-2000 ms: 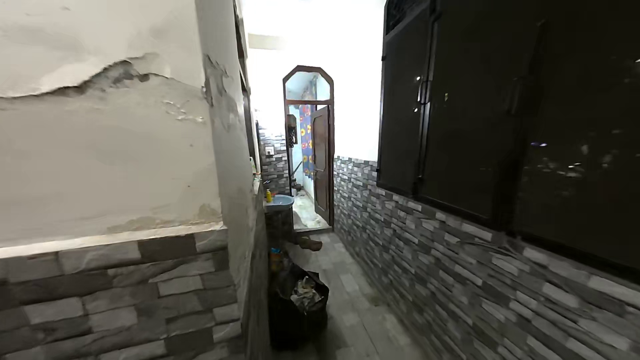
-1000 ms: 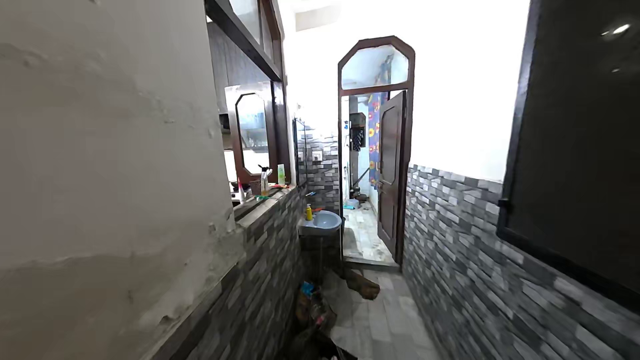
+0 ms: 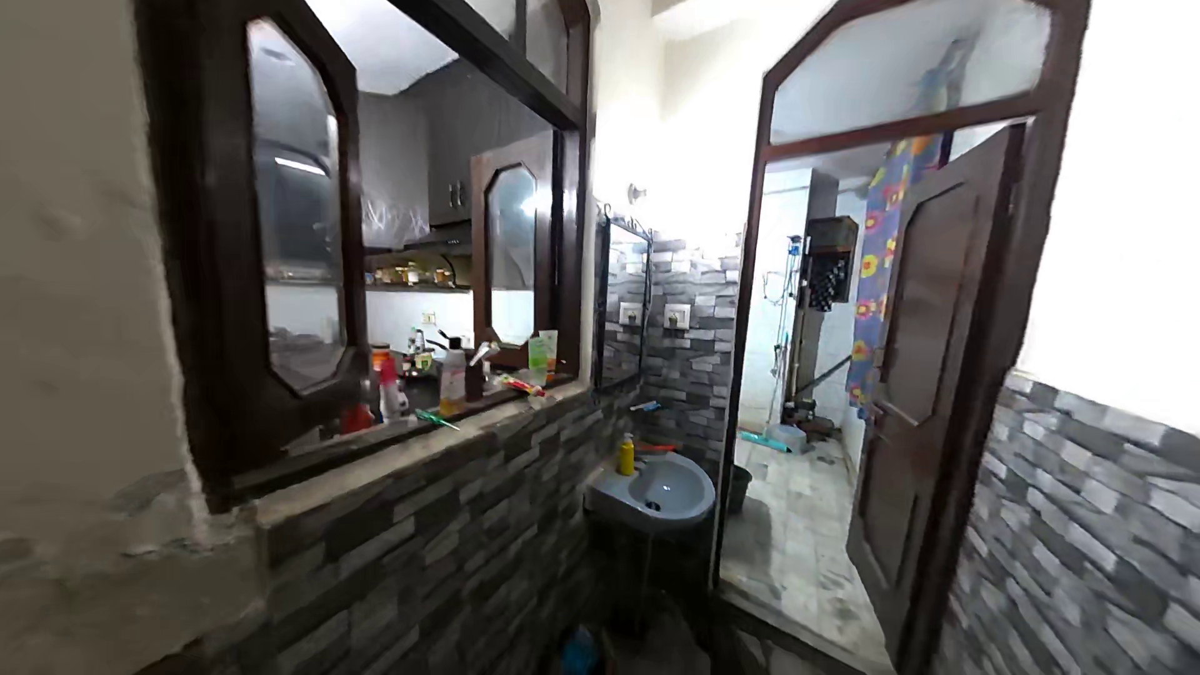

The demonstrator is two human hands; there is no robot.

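Neither my left hand nor my right hand shows in the head view, so what they hold cannot be seen. A grey-blue wash basin (image 3: 670, 492) is fixed at the corner by the doorway, with a yellow pump bottle (image 3: 626, 455) standing on its left rim. Above the basin hangs a dark-framed wall mirror (image 3: 623, 300). On the window sill (image 3: 469, 420) to the left stand several bottles and a green-and-white tube (image 3: 537, 358). A green toothbrush-like item (image 3: 437, 420) lies near the sill's edge.
A brown wooden door (image 3: 923, 394) stands open in the doorway, beside a raised threshold (image 3: 787, 633). Beyond are a turquoise floor wiper (image 3: 764, 441) and a flowered curtain (image 3: 872, 272). An open window sash (image 3: 300, 206) is at the left. A blue item (image 3: 579, 649) lies low in shadow.
The view has moved forward along the passage toward the basin and doorway. The dark bag seen on the floor in the earliest frame is out of view.
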